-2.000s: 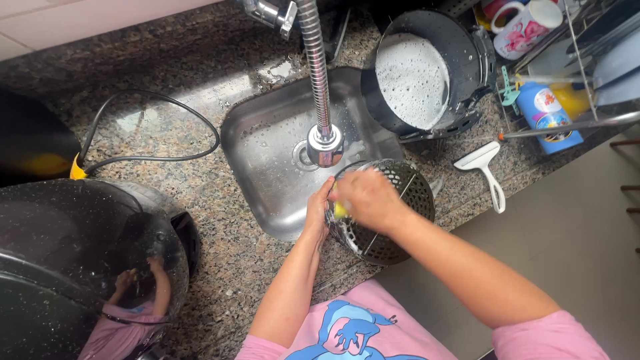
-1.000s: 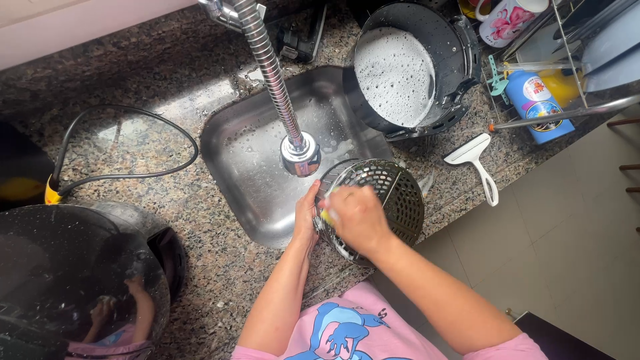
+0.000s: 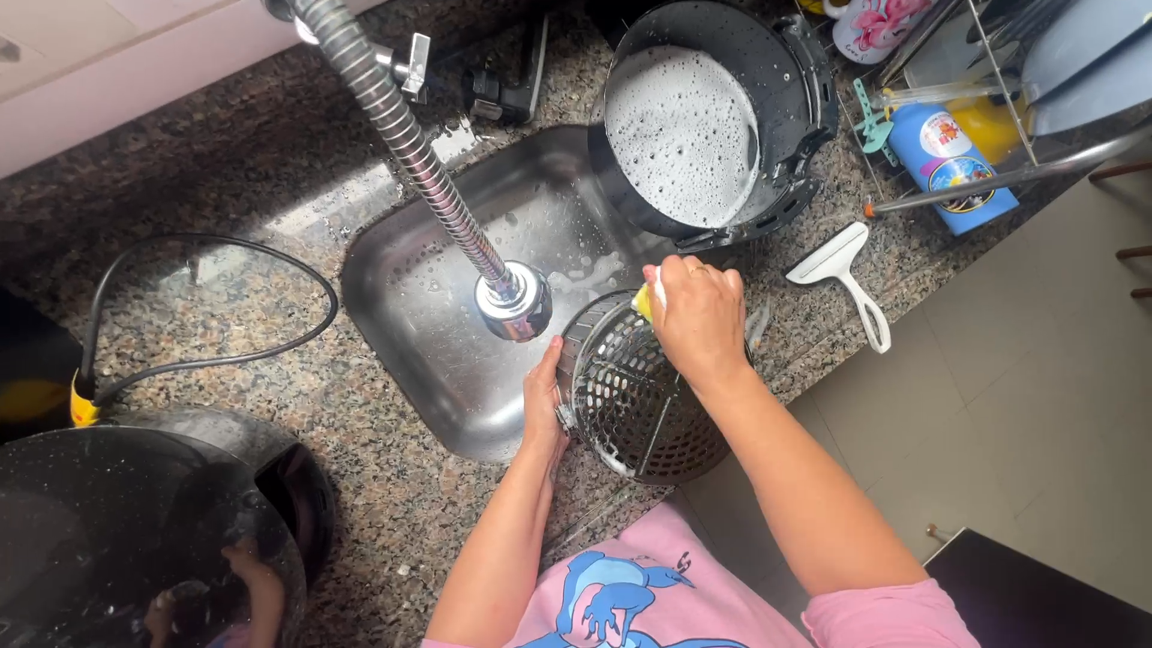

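A dark perforated air fryer basket (image 3: 666,405) is tilted at the near right edge of the steel sink, soap suds on its lower rim. My left hand (image 3: 544,400) grips its left side; some of those fingers are hidden behind it. With my right hand (image 3: 697,315) I hold a yellow and white sponge (image 3: 644,301) against the basket's upper rim. Left of the basket, the chrome head of a flexible faucet (image 3: 513,301) hangs over the sink (image 3: 423,369). Behind my right hand stands a black air fryer drawer (image 3: 783,81) with foamy water in it.
A white squeegee (image 3: 841,261) lies on the granite counter, right of the drawer. Farther right, a wire dish rack (image 3: 1017,175) stands near a blue bottle (image 3: 945,166) and a floral mug (image 3: 877,27). At the left are a glossy black appliance (image 3: 135,531) and a looped black cord (image 3: 207,360).
My right hand with the sponge has moved from the basket's left side to its upper rim. My left hand still grips the left side.
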